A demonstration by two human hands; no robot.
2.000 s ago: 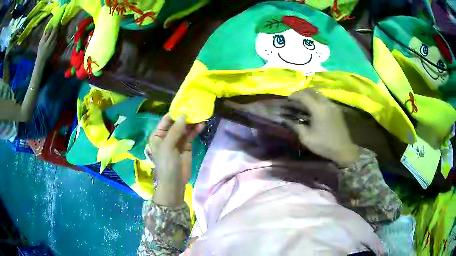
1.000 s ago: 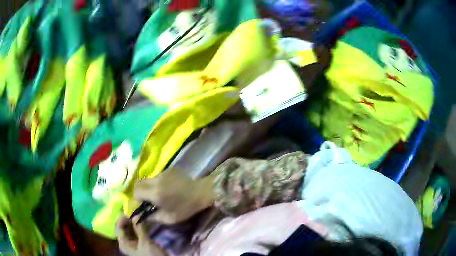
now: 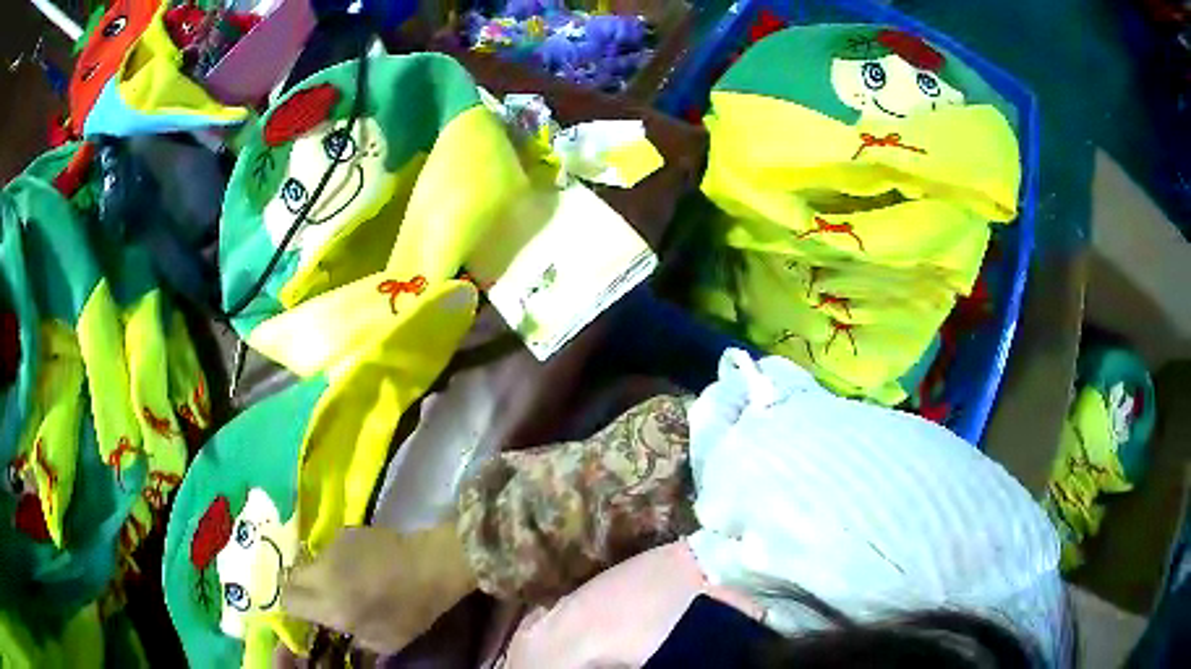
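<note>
A green plush hat (image 3: 255, 451) with a yellow band (image 3: 353, 451) lies at the lower left, its face patch (image 3: 261, 555) turned sideways and a red rose (image 3: 209, 531) beside it. The hat is cut off by the bottom edge. My right hand (image 3: 379, 588) reaches in from the right in a patterned sleeve and overlaps the hat's lower yellow edge by the face. Its fingers are blurred and partly hidden, and no snips can be made out. My left hand is not in view.
Another hat (image 3: 451, 98) with a dark cord across its face lies above, beside a pale booklet-like card (image 3: 568, 268). A blue crate (image 3: 1012, 314) at the upper right holds stacked hats (image 3: 862, 196). More hats (image 3: 98, 379) are heaped at the left edge.
The view has turned far right, then shifted so the crate and cord-crossed hat show more fully. My left hand and the dark snips seen in my right hand have dropped from sight.
</note>
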